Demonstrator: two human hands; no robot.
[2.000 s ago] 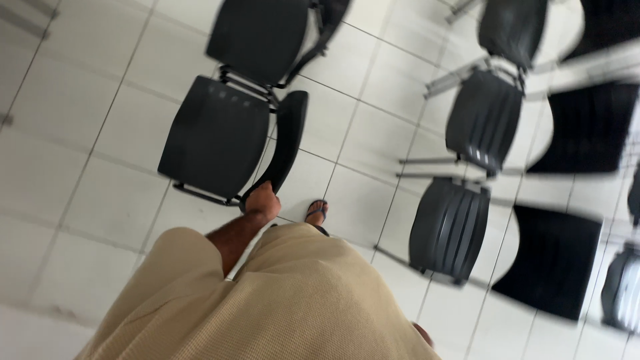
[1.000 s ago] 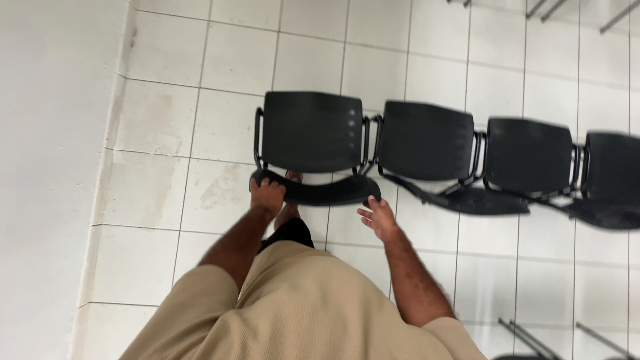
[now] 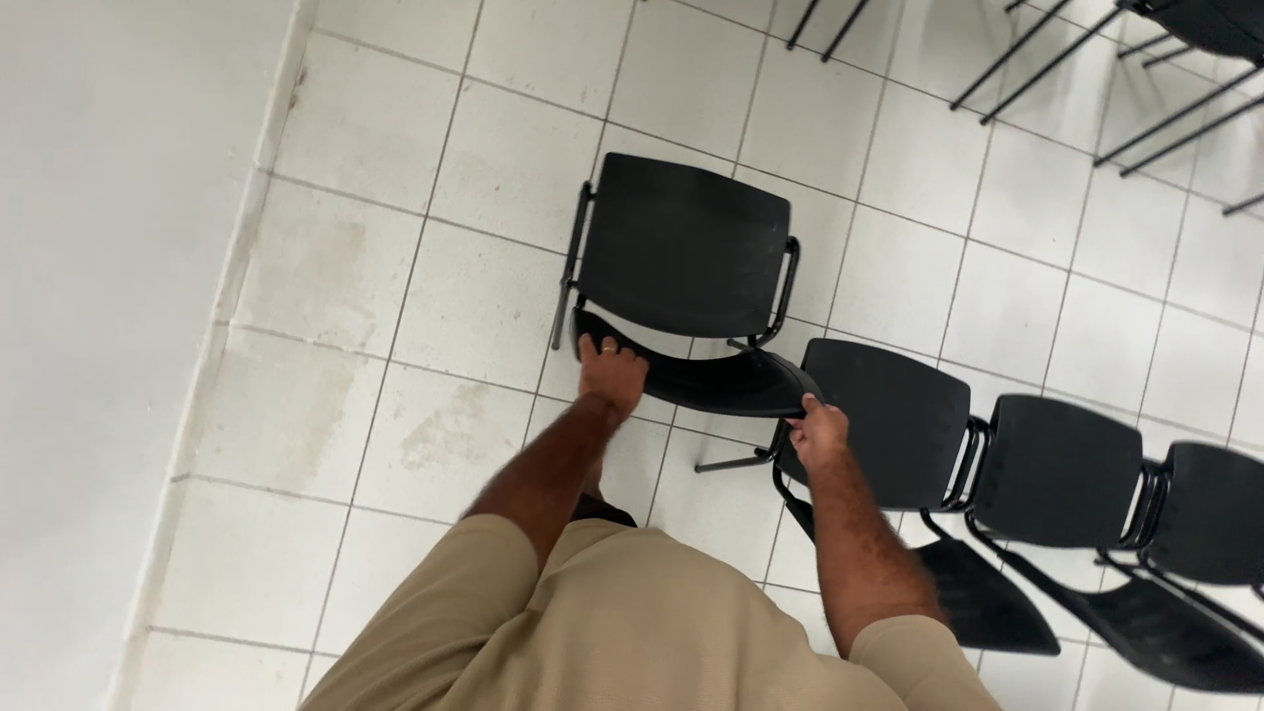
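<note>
A black plastic chair with a metal tube frame stands on the tiled floor, its seat (image 3: 686, 245) turned away from me and its curved backrest (image 3: 706, 383) nearest my body. My left hand (image 3: 612, 377), with a ring on one finger, grips the top edge of the backrest near its left end. At the right end, my right hand (image 3: 819, 433) holds the backrest corner between thumb and fingers. Just right of this chair is the seat of a second black chair (image 3: 884, 425), partly behind my right forearm.
More black chairs (image 3: 1066, 469) continue the row toward the lower right. Metal chair legs (image 3: 1037, 59) and part of another seat show at the upper right. A white wall (image 3: 109, 296) runs along the left side.
The held chair has moved forward, out of line with the row beside it. My right hand, with spread fingers by the backrest a second ago, has closed on its right end.
</note>
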